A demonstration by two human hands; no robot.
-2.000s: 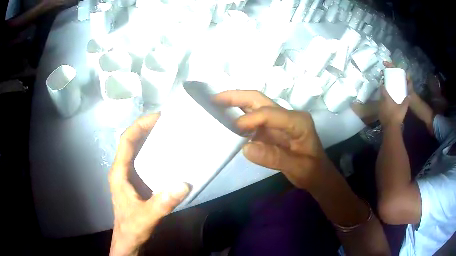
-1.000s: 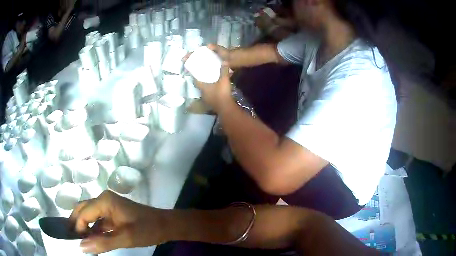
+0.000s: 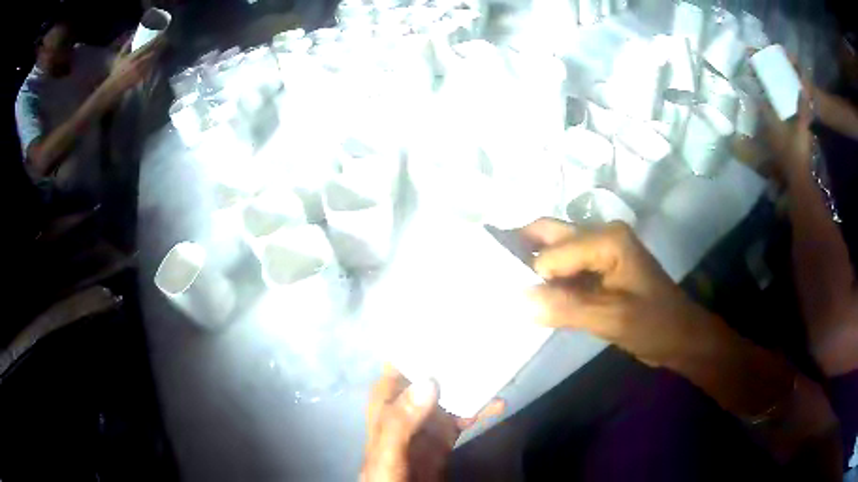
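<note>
A white cup (image 3: pixel 461 315) is held up in front of me above the table's near edge, strongly overexposed. My left hand (image 3: pixel 419 424) grips its lower end, with the thumb on the near face and fingertips showing beneath. My right hand (image 3: pixel 602 287) is at its upper right, open end, with fingers bent at the rim. Glare hides the cup's rim detail and whether the right fingertips hold anything else.
Many white cups (image 3: pixel 293 259) stand crowded on the white table (image 3: pixel 174 395). One cup (image 3: pixel 193 282) is at the left. Crinkly clear film (image 3: pixel 301 372) lies near the left front. A person (image 3: pixel 89 104) holds a cup at the upper left; another person's hand (image 3: pixel 790 122) holds one at the right.
The view has swung back left from the neighbour to the table. My left hand has come into view on the cup. My right hand remains at the cup's open end.
</note>
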